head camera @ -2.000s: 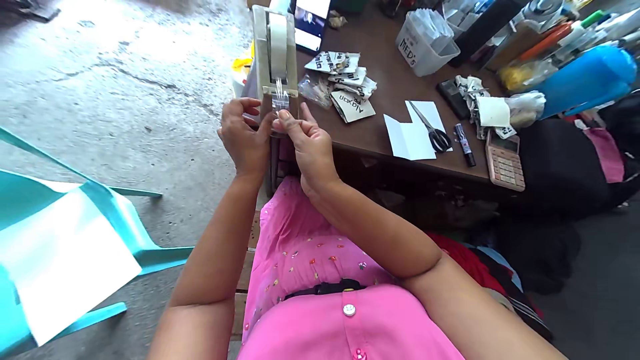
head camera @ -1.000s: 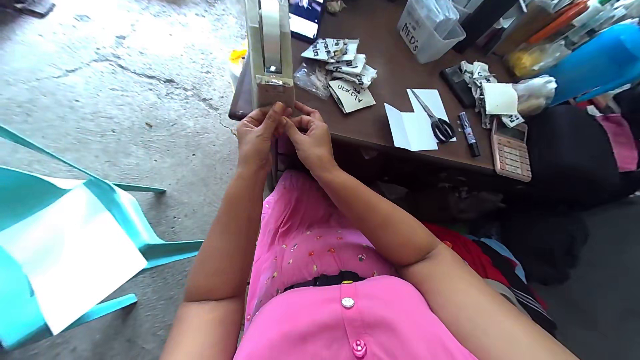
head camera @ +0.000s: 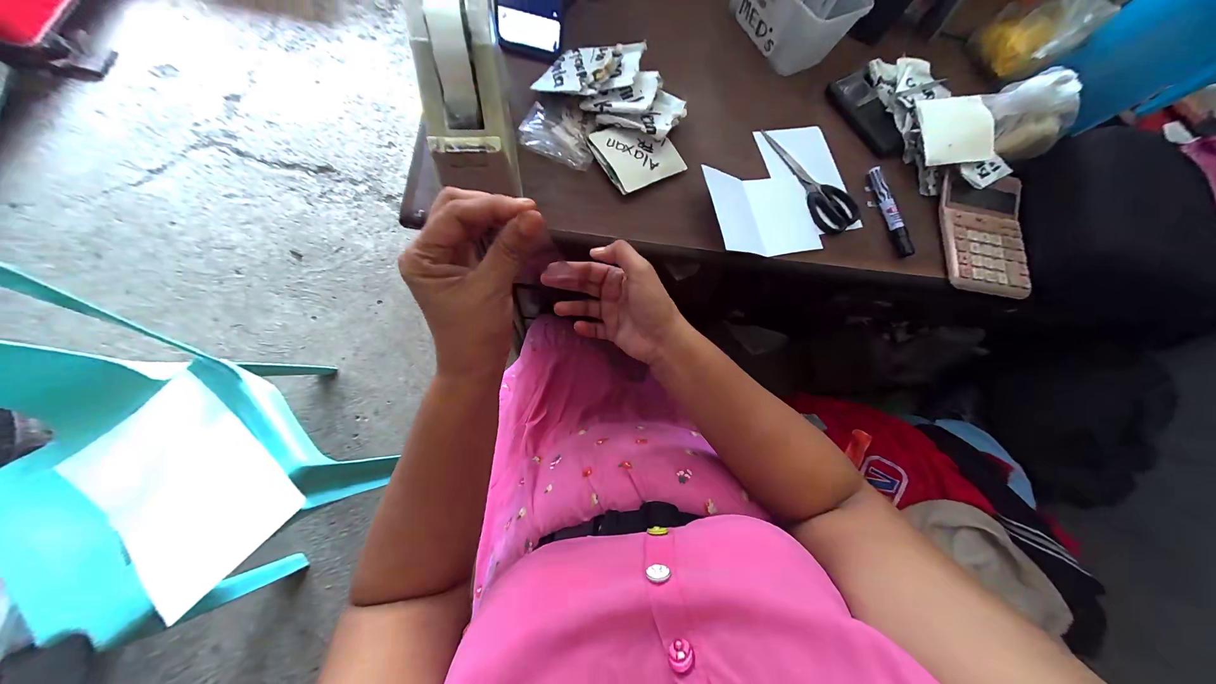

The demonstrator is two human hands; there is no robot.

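My left hand [head camera: 470, 271] is just below the front of a tape dispenser [head camera: 465, 157], its thumb and forefinger pinched together. A faint see-through piece, apparently clear tape [head camera: 540, 258], shows beside those fingertips; its edges are hard to make out. To the right and slightly lower, my right hand [head camera: 617, 299] has its fingers apart, with the forefinger close to that piece; whether they touch is unclear. The dispenser holds a large tape roll [head camera: 450, 62] and stands at the desk's left corner. Nearby on the desk lie small folded paper packets [head camera: 636, 161] bearing handwriting and a clear plastic bag [head camera: 554, 135].
The brown desk [head camera: 703, 104] also holds a phone [head camera: 530, 27], white plastic container [head camera: 793, 33], scissors [head camera: 812, 185] on white paper [head camera: 760, 214], marker [head camera: 889, 211] and pink calculator [head camera: 985, 237]. A turquoise plastic chair [head camera: 285, 437] with a white sheet [head camera: 185, 489] is at left.
My hands were together at the dispenser's front; they have now moved apart. My right hand has come away to the lower right, its fingers spread.
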